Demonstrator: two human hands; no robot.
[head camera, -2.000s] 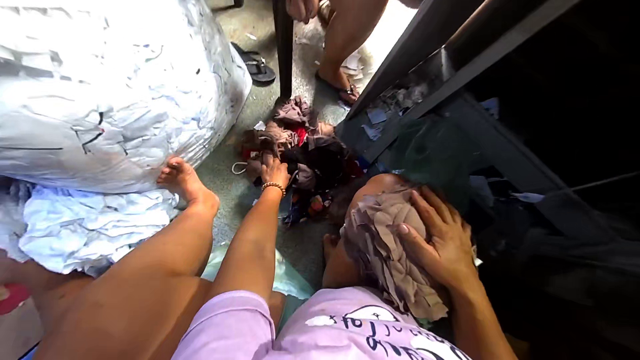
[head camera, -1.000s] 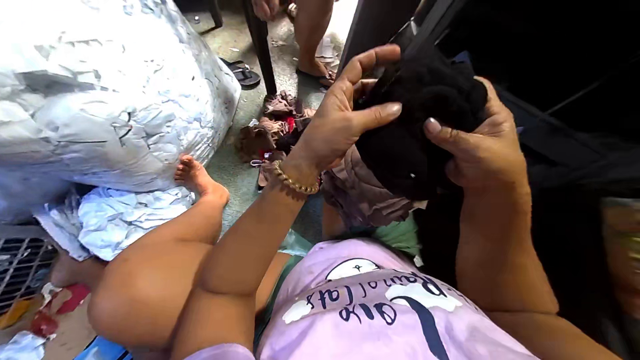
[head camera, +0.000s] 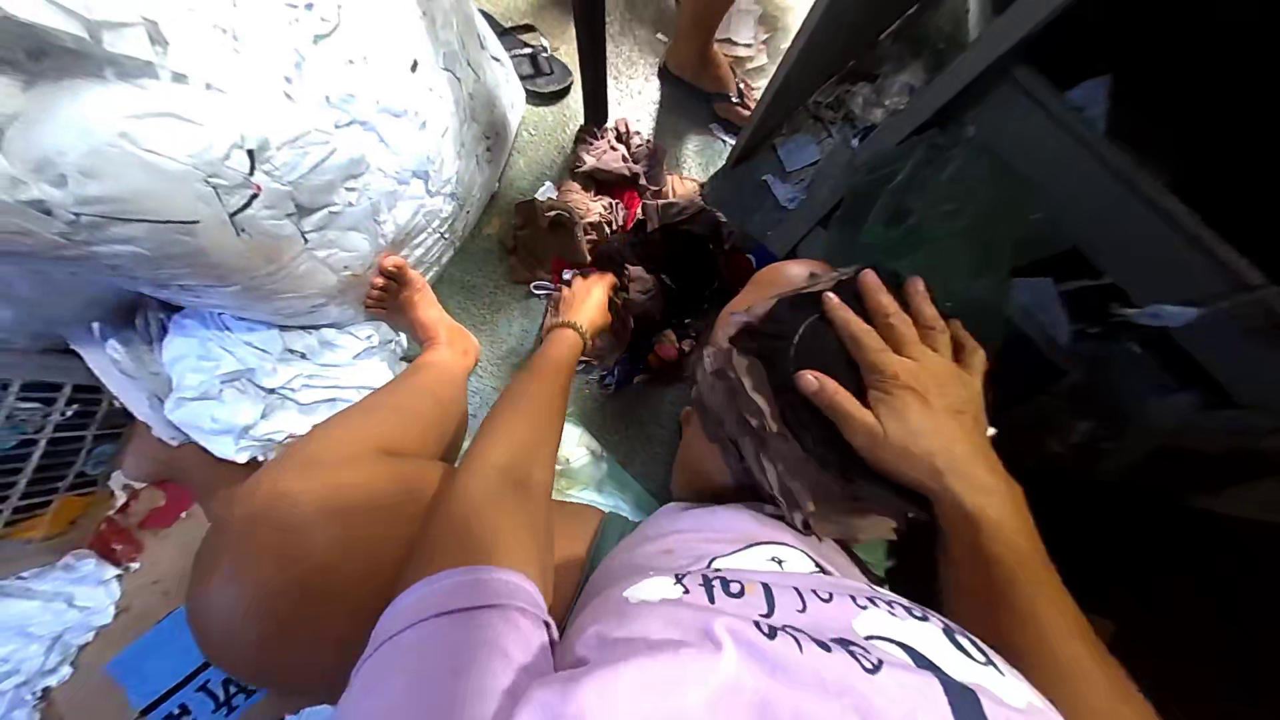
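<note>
My left hand (head camera: 588, 303) reaches down to a pile of mixed brown, red and dark cloth scraps (head camera: 600, 215) on the floor; its fingertips are among the scraps, and their grip is hidden. My right hand (head camera: 905, 385) lies flat with fingers spread on a black cloth piece (head camera: 815, 335). That piece rests on a stack of brownish-grey cloth pieces (head camera: 745, 420) draped over my raised right knee. A thin white loop (head camera: 543, 288) lies beside my left hand.
A large bulging clear sack of white scraps (head camera: 250, 150) stands at the left, above crumpled pale cloth (head camera: 270, 370). A grey frame (head camera: 900, 90) rises at the right. Beyond are a black flip-flop (head camera: 535, 60) and another person's sandalled foot (head camera: 710, 75). A plastic crate (head camera: 60, 430) sits at far left.
One second ago both hands held up a black cloth; now it lies on the stack on my knee under my right hand. My left hand has gone down to the floor pile.
</note>
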